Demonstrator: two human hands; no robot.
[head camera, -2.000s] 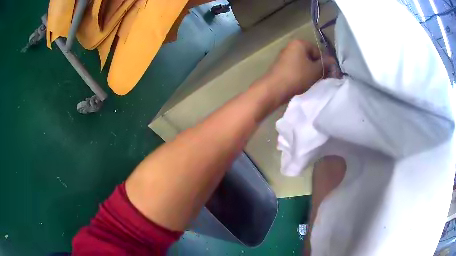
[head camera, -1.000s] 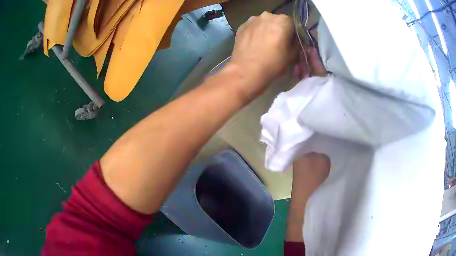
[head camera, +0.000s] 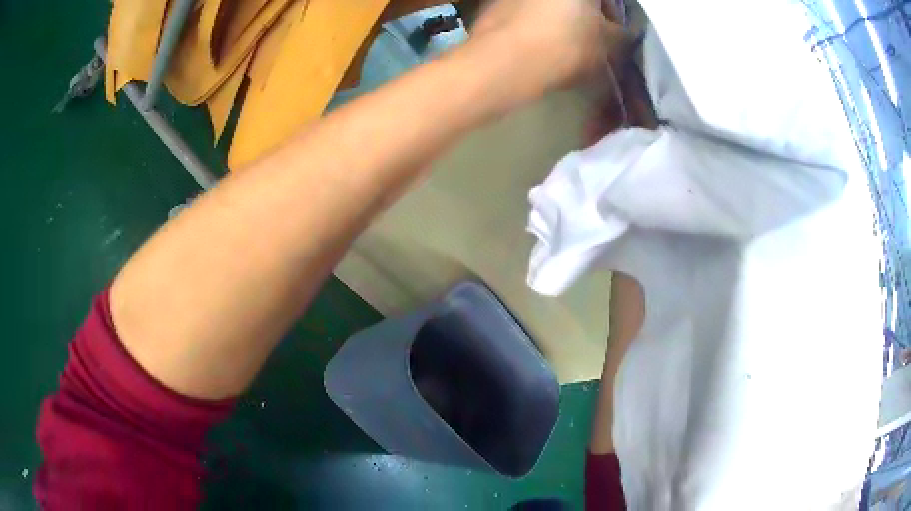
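The white cloth cover (head camera: 759, 299) hangs down the right side, with a gathered, crumpled corner (head camera: 569, 225) near the middle. My left hand (head camera: 549, 45) is blurred at the top edge, its fingers curled beside dark cords (head camera: 631, 85) at the cloth's edge; I cannot tell what it grips. My right arm comes up from the bottom and passes behind the cloth. Only dim, blurred fingers of my right hand (head camera: 601, 118) show above the gathered corner, by the cords. The rest of that hand is hidden.
A beige panel (head camera: 479, 215) lies behind and below my hands. A grey-blue bin (head camera: 375, 379) stands on the green floor at bottom centre. Orange-yellow leather pieces (head camera: 290, 75) hang at upper left on a grey metal rack (head camera: 170, 135) with castors.
My left hand has moved down from upper right to left, then up to the top edge. The view has shifted, and more of the bin shows than at first.
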